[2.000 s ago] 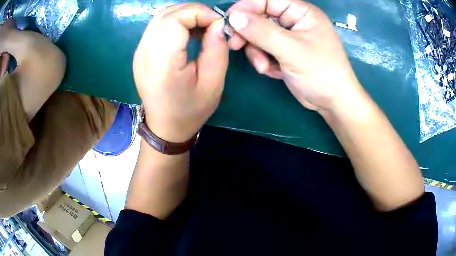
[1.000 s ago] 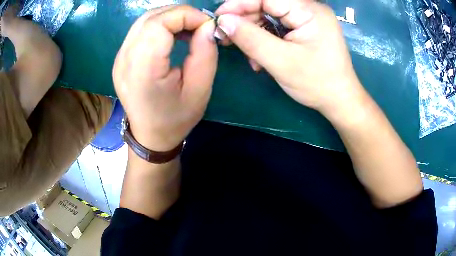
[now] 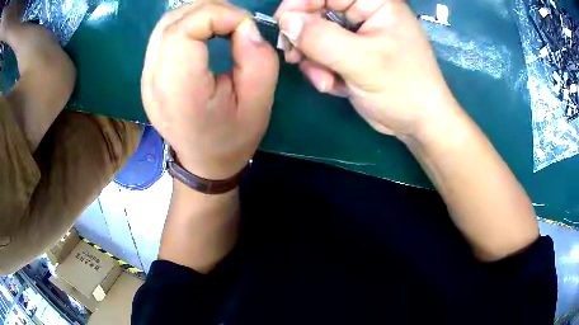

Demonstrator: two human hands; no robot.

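A small metallic rod part (image 3: 266, 19) with a pale tab spans the gap between my two hands at the top of the view. My right hand (image 3: 374, 63) pinches it between thumb and forefinger. My left hand (image 3: 212, 95) has thumb and forefinger tips together at the rod's left end; whether they hold a tiny ring is too small to tell. Something dark and metallic (image 3: 335, 18) shows between the curled fingers of my right hand. A similar part with a pale tab (image 3: 442, 14) lies on the green mat beyond my right hand.
The green bench mat (image 3: 330, 133) lies under my hands. A clear bag of dark and pale parts (image 3: 562, 57) is at the right. Another clear bag (image 3: 60, 19) is at the upper left. A coworker's bare arm (image 3: 47, 76), brown clothing and a blue stool (image 3: 141, 166) are at left.
The rod now shows lengthwise between my hands, with my fingertips farther apart than before. My left hand shifted left early on, then stayed near there. My right hand's lower fingers moved a little.
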